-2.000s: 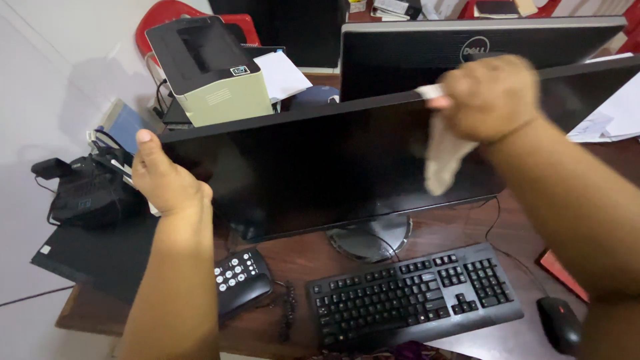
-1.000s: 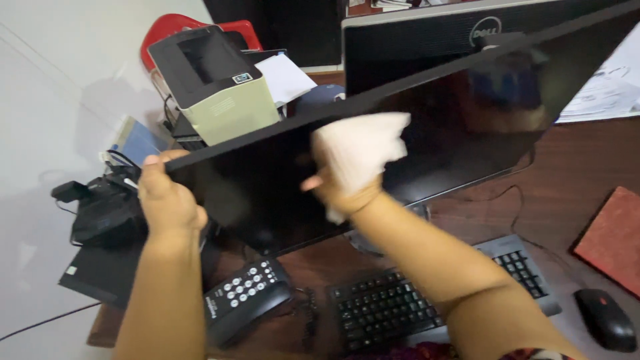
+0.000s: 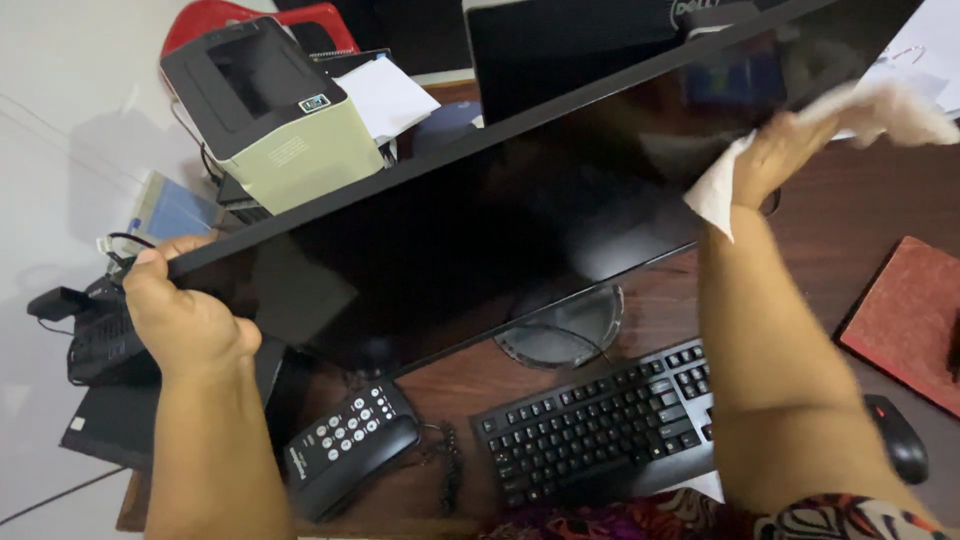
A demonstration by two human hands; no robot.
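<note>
A black computer monitor (image 3: 465, 217) stands tilted across the view on a round base (image 3: 562, 330). My left hand (image 3: 191, 307) grips its upper left corner, thumb near the top edge. My right hand (image 3: 776, 161) is at the lower right part of the screen with a white cloth (image 3: 877, 112) in it; one flap hangs by the wrist, the rest trails blurred to the right. The fingertips are partly hidden by the cloth. Below the screen lie a black keyboard (image 3: 600, 427), partly behind my right forearm, and a black corded telephone (image 3: 352, 442).
Behind the monitor are a printer (image 3: 270, 112), white papers (image 3: 386, 97), a red chair (image 3: 322, 22) and a second monitor (image 3: 540, 60). Black devices with cables (image 3: 105, 330) sit at the left. A black mouse (image 3: 896, 439) and a red book (image 3: 915, 322) lie at the right.
My right hand has moved with the cloth from the middle of the screen to its right part. My left hand still holds the monitor's left corner, and the monitor looks more tilted than two seconds ago.
</note>
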